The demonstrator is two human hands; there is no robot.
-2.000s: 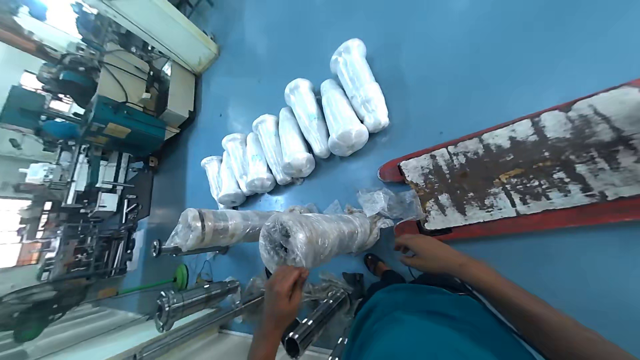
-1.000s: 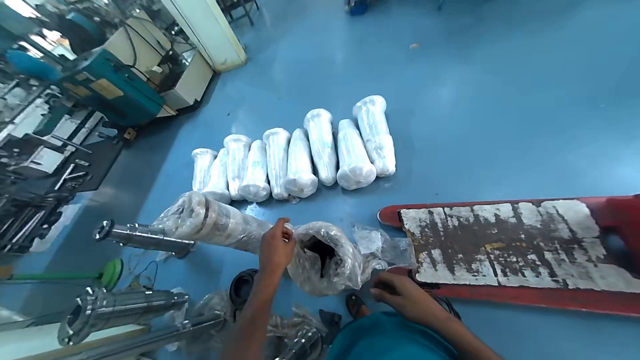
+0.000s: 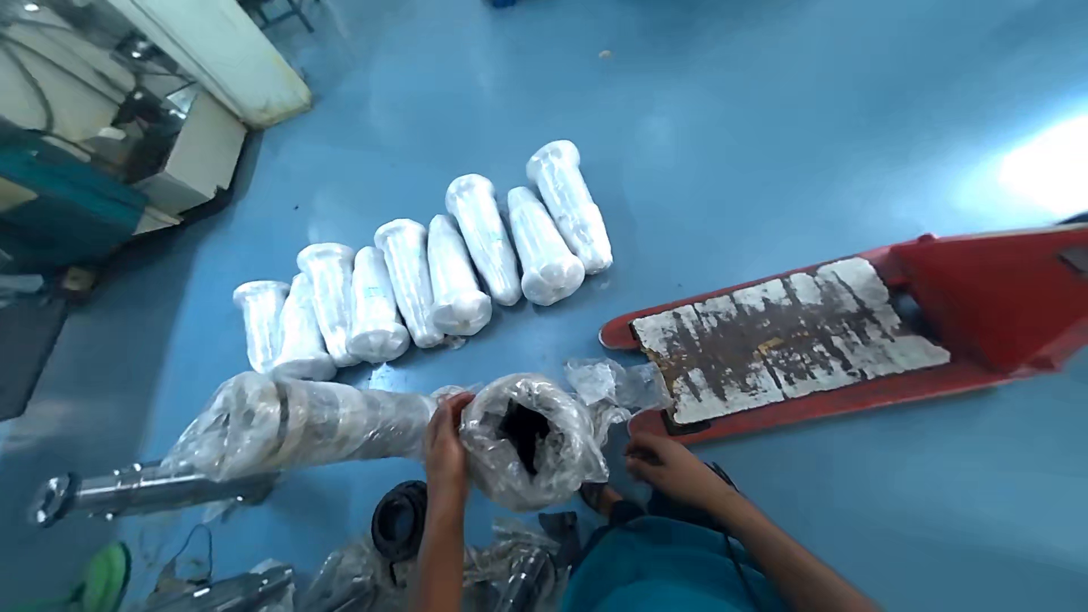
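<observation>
A flanged part wrapped in clear plastic (image 3: 531,442) stands in front of me, its open end facing up with a dark hollow inside. My left hand (image 3: 448,433) is at its left rim, fingers against the plastic; whether they grip it cannot be told. My right hand (image 3: 667,467) is to the right of the part, fingers bent, near the pallet truck's fork tip, with no thing plainly in it. Left of my left hand lies a long plastic-wrapped cylinder (image 3: 340,425). Loose clear plastic (image 3: 616,382) lies between the standing part and the board on the forks.
Several white-wrapped flanged parts (image 3: 408,272) lie in a row on the blue floor. A red pallet truck (image 3: 977,314) carries a worn board (image 3: 782,340). Bare metal tubes (image 3: 161,491), a black ring (image 3: 399,520) and a green disc (image 3: 106,578) are at lower left. Machinery (image 3: 68,187) stands at upper left.
The wrapped part in front of me has gone from lying tilted to standing with its open end up. My left hand has moved from its lower end to its left rim. The view has shifted.
</observation>
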